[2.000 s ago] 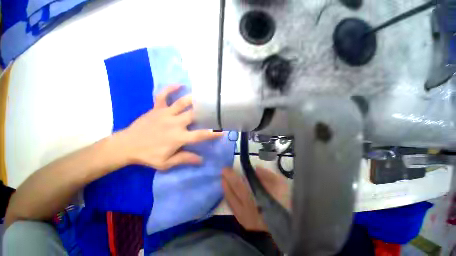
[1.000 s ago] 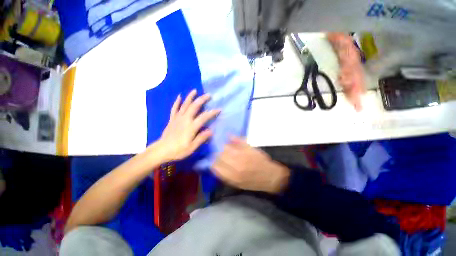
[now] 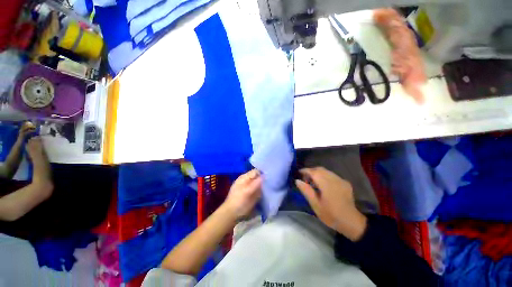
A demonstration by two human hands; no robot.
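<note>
A bright blue panel [image 3: 222,112] with a curved cutout on its left side lies on the white table. A pale blue facing [image 3: 264,95] runs along its right side, its upper end by the presser foot area of the machine head [image 3: 292,22]. The lower end hangs over the table's front edge. My left hand [image 3: 245,193] pinches the facing's lower left edge. My right hand [image 3: 331,202] is at the lower right edge, fingers curled at dark blue cloth; whether it grips the cloth is unclear.
Black-handled shears [image 3: 364,84], a pink fuzzy strip [image 3: 403,53] and a dark smartphone [image 3: 477,78] lie right of the needle. Stacked panels [image 3: 151,19] are at the back left. Red baskets [image 3: 209,193] with blue cloth sit below the table edge. Another person's arms [image 3: 35,168] show at far left.
The view has shifted and shows more of the table. My left hand has moved off the panel's flat surface to the facing's lower edge. My right hand has moved right, away from my left.
</note>
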